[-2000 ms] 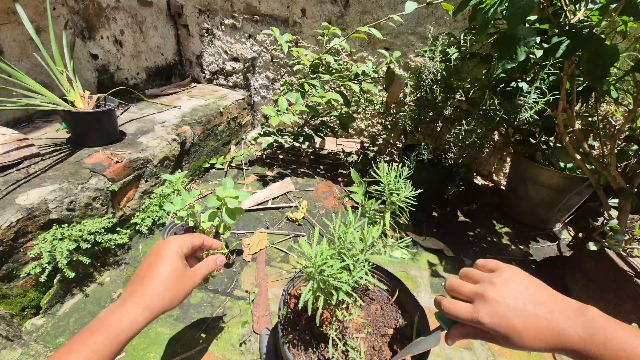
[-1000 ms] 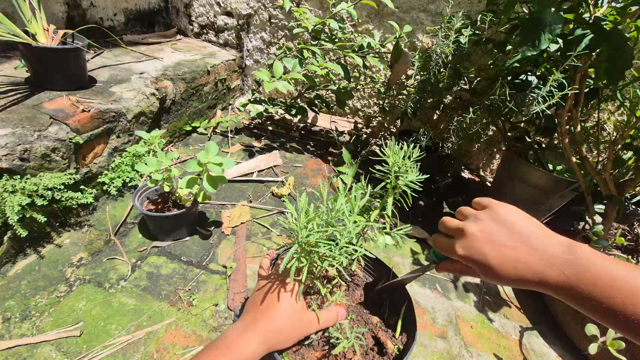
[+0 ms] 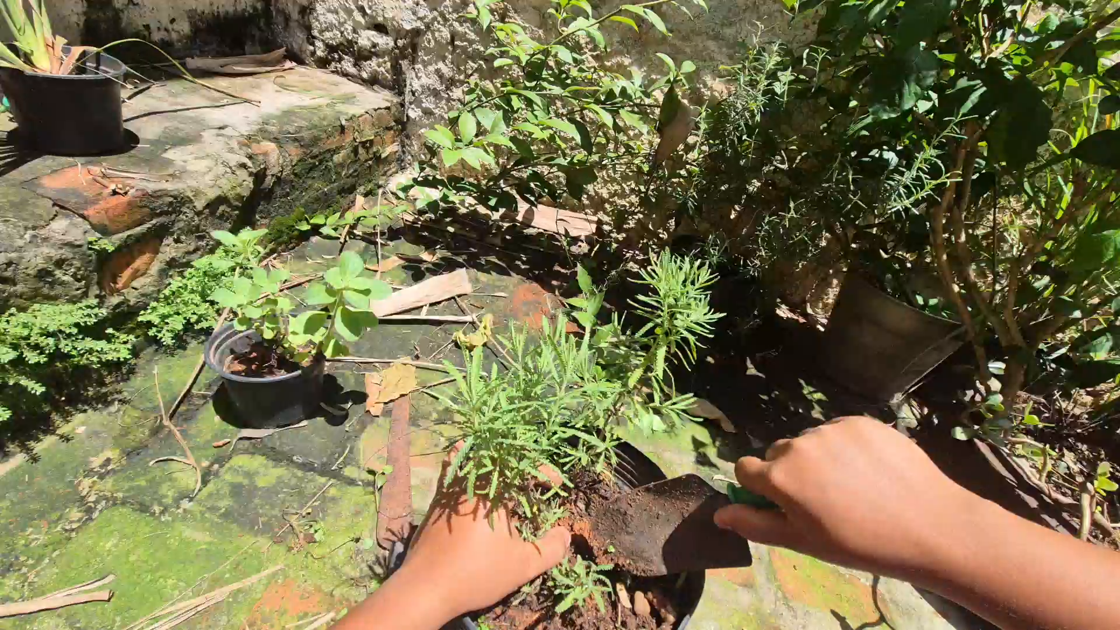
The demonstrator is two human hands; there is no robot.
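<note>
A black plastic pot [image 3: 691, 595] of brown soil stands at the bottom centre, with a feathery-leaved green plant [image 3: 534, 402] growing in it. My left hand [image 3: 477, 542] is at the plant's base on the soil, its fingers partly hidden by leaves; whether they grip the stems I cannot tell. My right hand [image 3: 840, 490] is closed around the green handle of a hand trowel [image 3: 674, 525]. The trowel's soil-coated metal blade lies over the pot's right side, its tip at the soil near the stems. A small seedling [image 3: 579, 584] shows in front of the blade.
A small black pot [image 3: 271, 398] with a round-leaved plant stands at left on mossy paving. Another black pot [image 3: 66, 109] sits on the stone ledge [image 3: 201, 149]. A tilted dark pot [image 3: 884, 341] and bushes are at right. Dry leaves and sticks lie about.
My left hand has moved from the small potted plant to the base of the feathery plant. The trowel blade has moved from the pot's right edge further in over the soil.
</note>
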